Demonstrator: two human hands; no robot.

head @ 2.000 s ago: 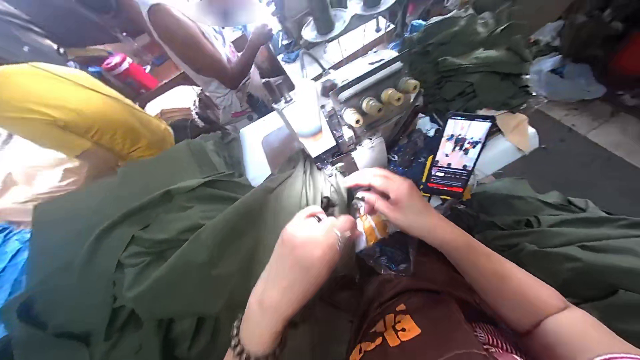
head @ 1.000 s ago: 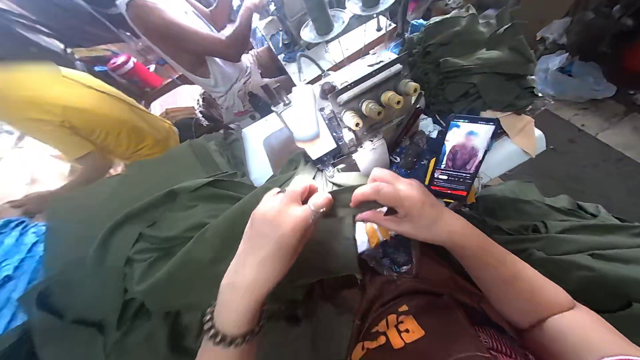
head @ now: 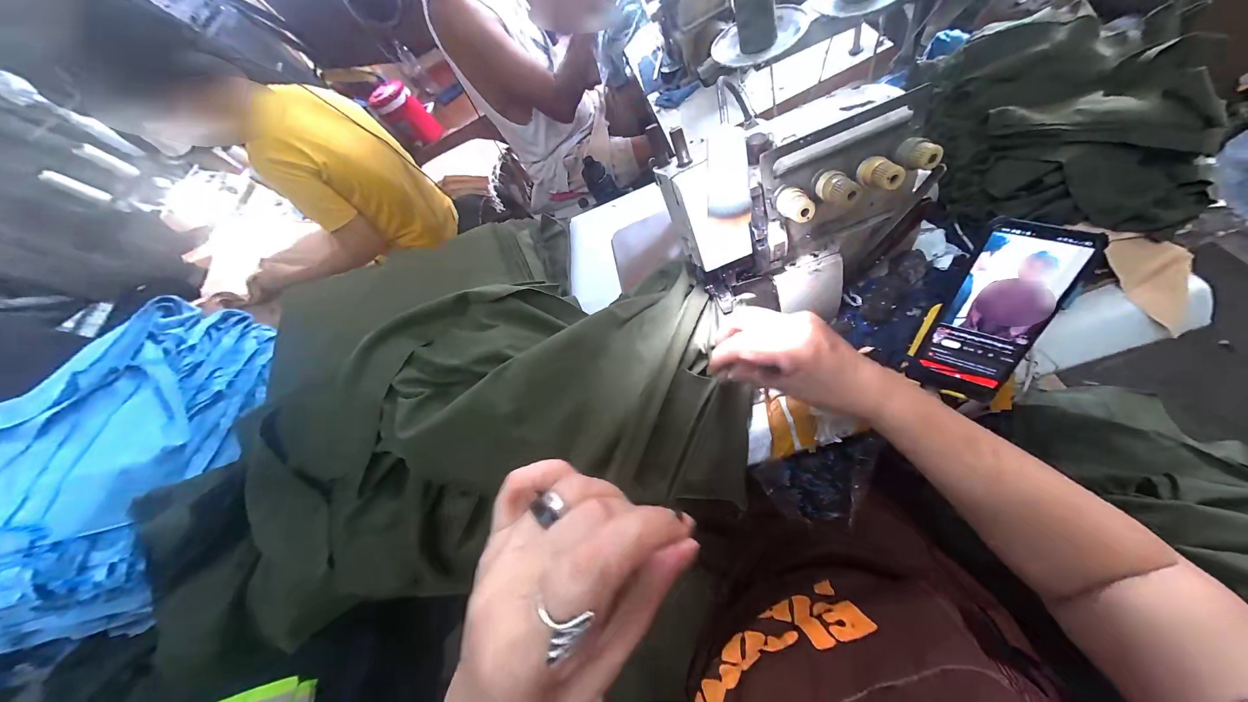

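Dark green fabric (head: 507, 380) lies bunched across the work surface and runs up to the needle area of an overlock sewing machine (head: 848, 146). My right hand (head: 795, 361) pinches the fabric's edge just in front of the presser foot. Away from the machine, my left hand (head: 585, 575) is raised in front of the fabric, fingers curled and thumb near the fingertips; it wears rings. Whether anything thin is between those fingers, I cannot tell. Cream tension knobs (head: 880, 174) line the machine's front.
A smartphone (head: 1009, 307) with a lit screen leans right of the machine. Blue fabric (head: 127, 439) is piled at the left, more green fabric (head: 1072, 117) at the back right. A person in yellow (head: 341, 166) bends at the left; another person (head: 536, 88) sits behind the machine.
My left hand has left the fabric near the needle and moved down toward me. My right hand stays by the presser foot. The person in yellow shows more fully, with the view shifted.
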